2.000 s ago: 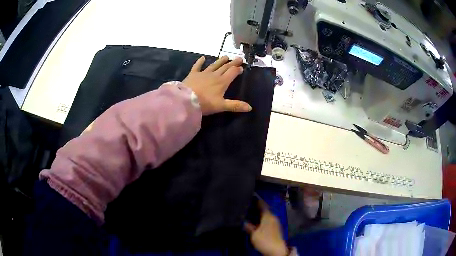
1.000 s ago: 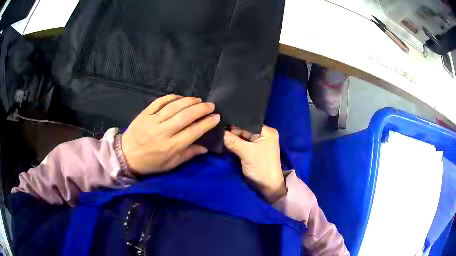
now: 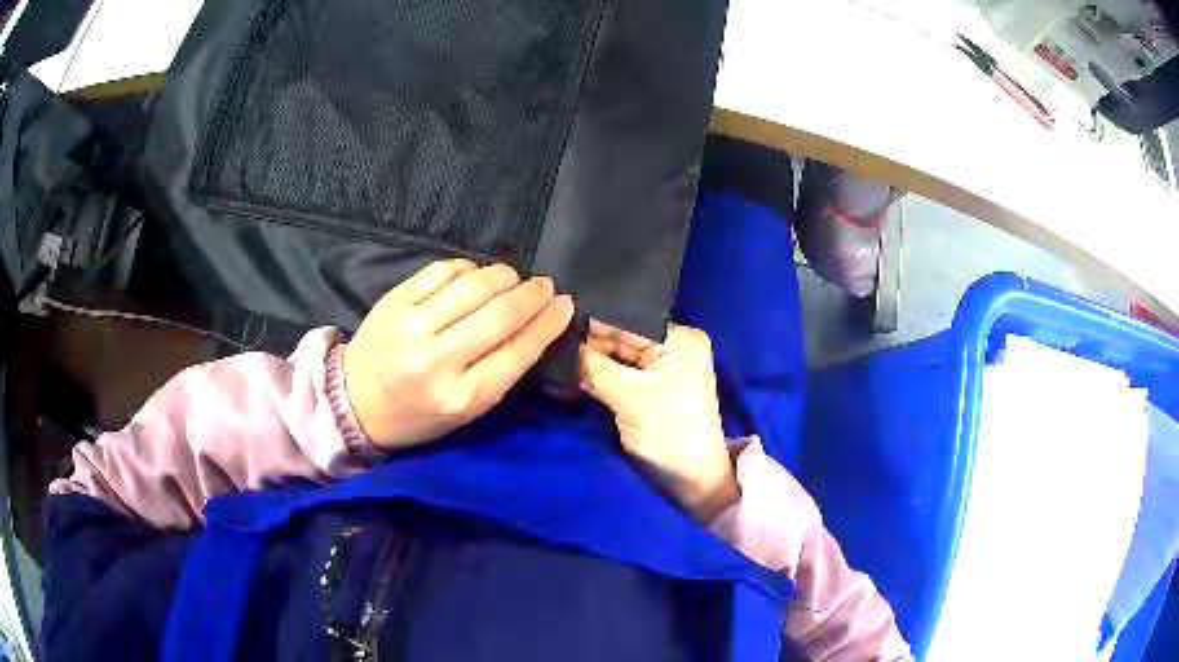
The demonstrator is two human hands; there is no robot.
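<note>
A black panel (image 3: 621, 168) with a mesh pocket (image 3: 401, 117) hangs from the white table over my lap. My left hand (image 3: 446, 349) lies on the panel's near edge, fingers bent over it. My right hand (image 3: 666, 407) pinches the same edge just to the right, near the corner. The two hands are close together. A small dark fold of fabric shows between them; what the fingertips hold inside it is hidden.
The white table (image 3: 840, 91) has a wooden front edge. Snips (image 3: 1015, 91) with red-pink handles lie at its right. A blue bin (image 3: 970, 427) with white sheets (image 3: 1060, 504) stands at lower right. Dark fabric and a cord are at left.
The panel has come off the machine table toward my lap, and both hands have gathered at its near edge. Over the last second the hands have barely shifted.
</note>
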